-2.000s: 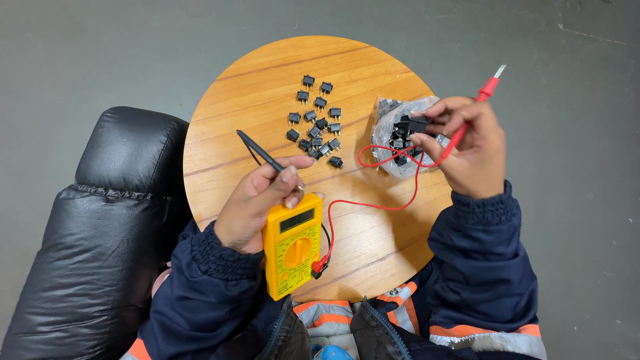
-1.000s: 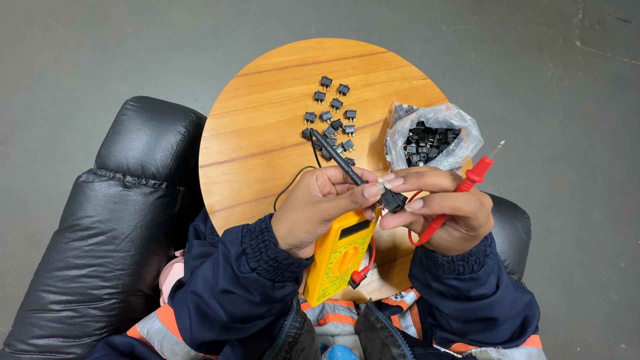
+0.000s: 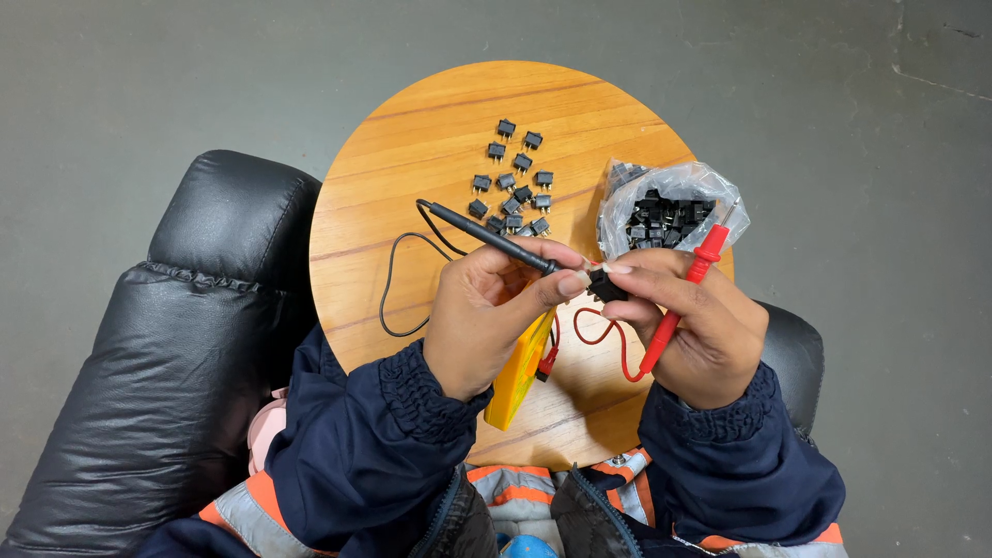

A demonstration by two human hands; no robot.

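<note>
My left hand (image 3: 496, 310) grips a black test probe (image 3: 496, 240) between thumb and fingers, and the yellow multimeter (image 3: 521, 372) stands edge-on beneath that palm, its display hidden. In my right hand (image 3: 690, 318) a small black rocker switch (image 3: 606, 287) is pinched at the fingertips, while the red test probe (image 3: 683, 302) lies across the fingers, tip pointing up and away. The black probe's front end meets the switch; exact tip contact is hidden by my fingers. Loose rocker switches (image 3: 521, 163) are scattered on the round wooden table (image 3: 403, 155).
A clear plastic bag (image 3: 620, 225) full of black switches sits at the table's right, just beyond my right hand. Black and red leads loop over the tabletop. A black padded armrest (image 3: 155, 349) is at the left, and another black padded surface (image 3: 794, 356) at the right.
Two seconds ago my hands were apart, the right one over the bag; now they meet over the table at the switch. The multimeter, earlier face-up, has turned onto its edge.
</note>
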